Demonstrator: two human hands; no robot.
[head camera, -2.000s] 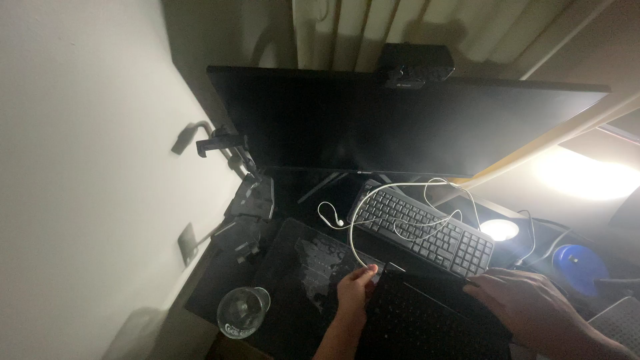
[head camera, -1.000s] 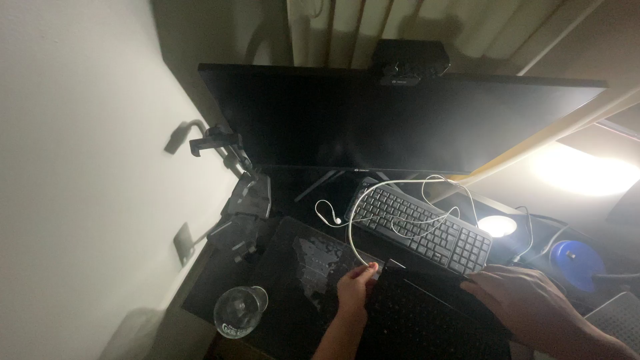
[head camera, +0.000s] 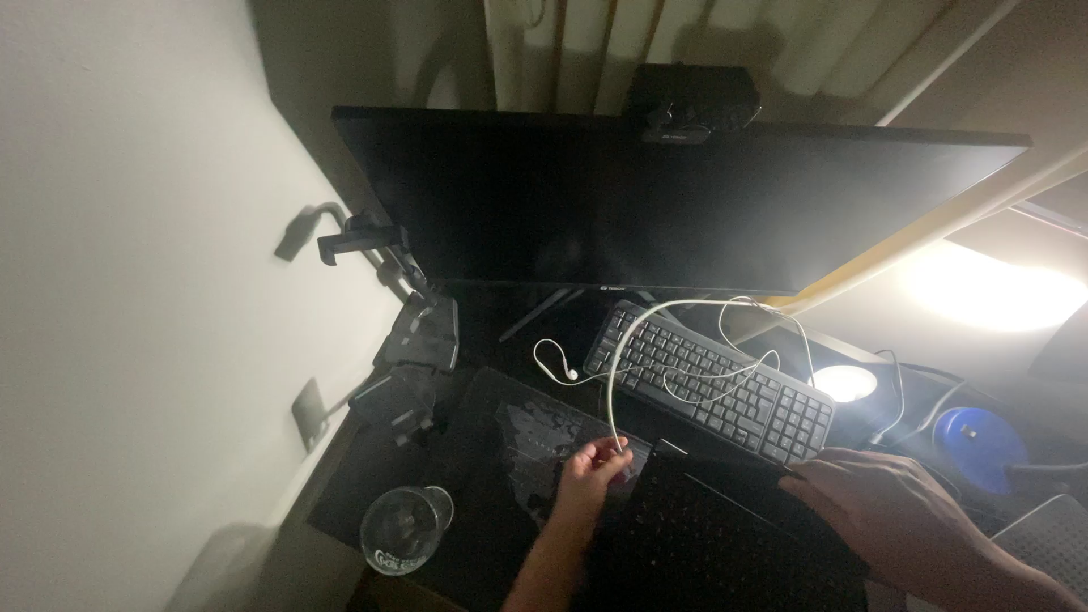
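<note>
Between the thumb and fingers of my left hand (head camera: 597, 476) is the end of a white cable (head camera: 614, 374), held beside the left edge of a dark device that looks like a laptop (head camera: 722, 535). The cable arcs up over a black keyboard (head camera: 722, 374) toward the monitor's base. My right hand (head camera: 892, 501) rests on the upper right edge of the dark device, fingers bent over it. White wired earphones (head camera: 571, 374) lie tangled across the keyboard. Whether the cable's tip touches the device is hidden by my fingers.
A large monitor (head camera: 680, 204) stands behind, with a black webcam-like device (head camera: 693, 102) on top. A glass mug (head camera: 404, 531) stands at lower left, near a phone-holder arm (head camera: 365, 242). At right are a blue round lamp base (head camera: 977, 449) and a bright light. A patterned mat (head camera: 544, 442) lies under my left hand.
</note>
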